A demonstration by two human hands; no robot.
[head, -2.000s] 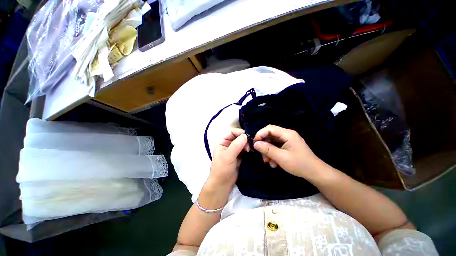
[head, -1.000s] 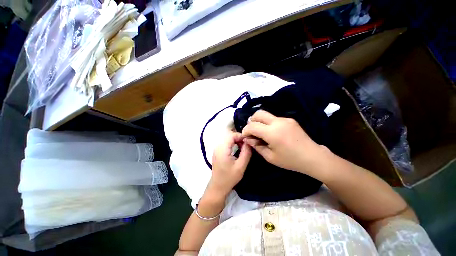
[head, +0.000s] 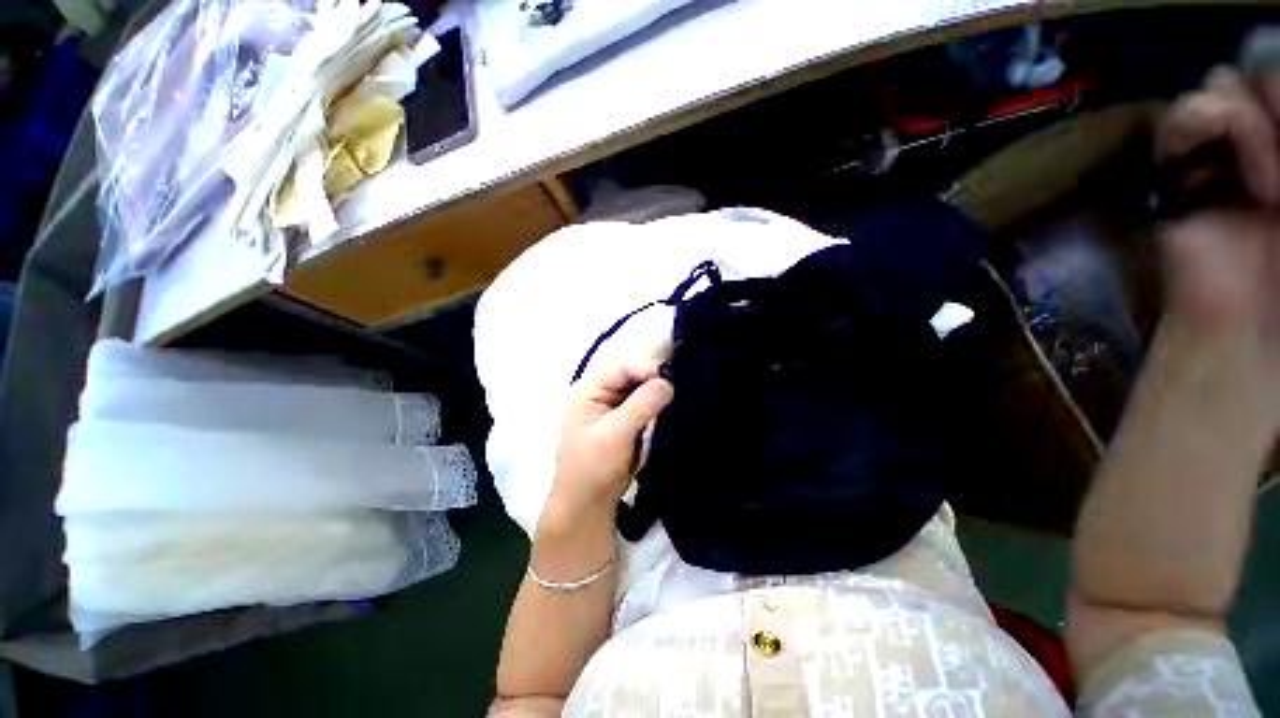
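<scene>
The black garment part (head: 814, 421) lies bunched on my lap over the white garment (head: 541, 309). A narrow black strap (head: 618, 330) curves over the white cloth. My left hand (head: 611, 428) pinches the left edge of the black cloth between thumb and fingers. My right hand (head: 1218, 161) is raised at the far upper right, blurred and near the picture's edge, with its fingers curled. Whether it holds a needle cannot be seen, and no thread is visible.
White lace-trimmed garments (head: 267, 449) hang over the grey bin (head: 42, 561) at left. The white table (head: 562, 133) bears a phone (head: 441, 98), fabric scraps (head: 316, 133), a clear plastic bag (head: 162, 154) and a white pad (head: 597, 35). A cardboard box (head: 1046, 372) stands at right.
My right hand has left the black cloth and swung far up to the right. My left hand stays at the cloth's left edge, slightly further left.
</scene>
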